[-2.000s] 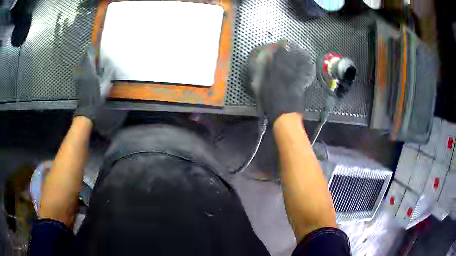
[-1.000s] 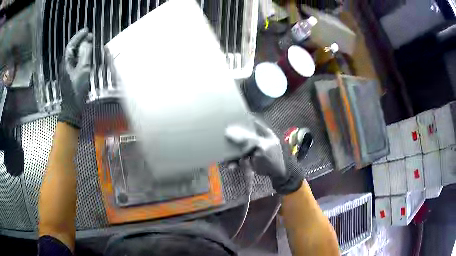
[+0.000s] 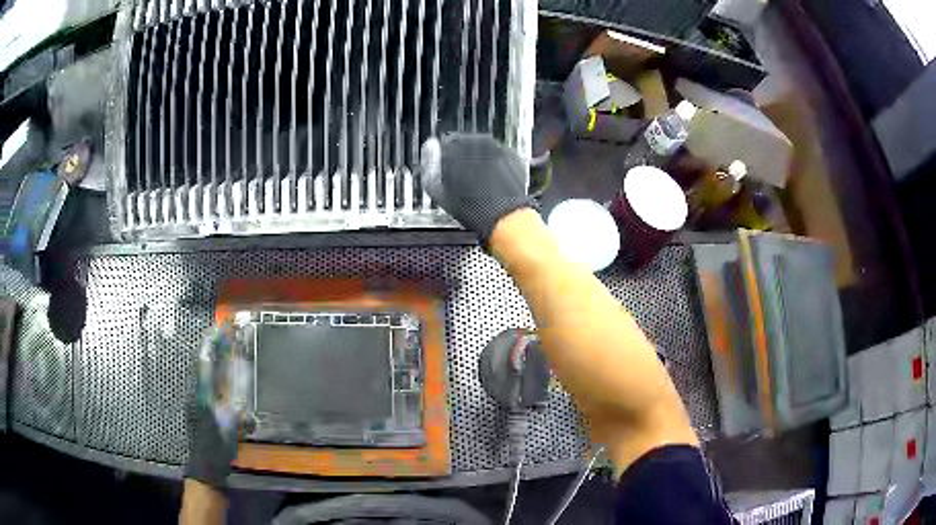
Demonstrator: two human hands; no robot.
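The holding fixture [image 3: 436,395], an orange-brown frame with a dark centre block, lies on the perforated bench with no cover on it. My left hand [image 3: 213,420], gloved and blurred, is at the fixture's left edge; whether it grips anything is unclear. My right hand [image 3: 477,185], gloved, is at the right part of the slotted rack [image 3: 523,92], fingers over the bars. Its fingertips are partly hidden, and I cannot tell if they hold a cover. A round dark air sander [image 3: 503,369] rests on the bench right of the fixture, partly beside my forearm.
Two white-lidded tubs [image 3: 583,234] [image 3: 655,198] stand behind the bench, right of the rack. Bottles [image 3: 670,128] and an open box [image 3: 600,103] are beyond them. Orange-edged dark panels [image 3: 806,328] lean at the right end. White boxes [image 3: 888,410] are stacked lower right. Hoses hang over the front edge.
The silver-white cover, earlier in the fixture and then held up in my right hand, is no longer clearly visible. My right hand has moved to the rack. My left hand has come down to the fixture.
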